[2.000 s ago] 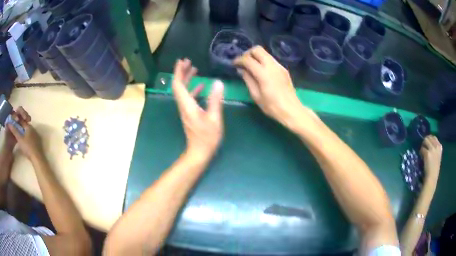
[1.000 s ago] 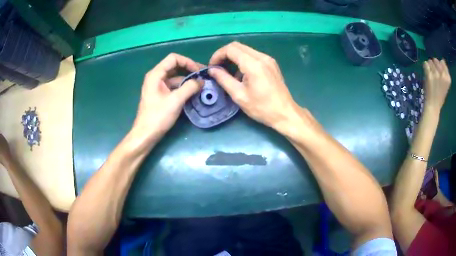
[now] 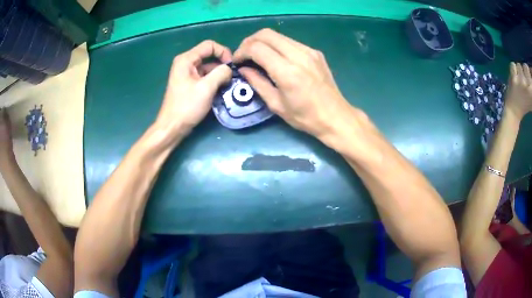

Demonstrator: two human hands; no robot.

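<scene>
A dark bluish-grey plastic housing [image 3: 242,110] is on or just above the glossy green bench in front of me, its open side facing me. A round central boss with a pale ring and a hole shows inside it. My left hand [image 3: 195,87] pinches its upper left rim with thumb and fingers. My right hand [image 3: 286,78] holds its upper right rim. The fingertips of both hands meet at the top edge and hide that part of the rim. I cannot tell whether a small part is between them.
Two dark housings [image 3: 430,34] stand at the back right. A heap of small silver and black pieces [image 3: 479,96] lies beside a neighbour's arm on the right. Stacked housings [image 3: 35,43] and another small heap [image 3: 36,129] are on the tan table at left, near another person's arm.
Two seconds ago my right hand was at a housing among those at the back and my left hand was empty. Since one second ago, both hands and the held housing appear slightly higher in view.
</scene>
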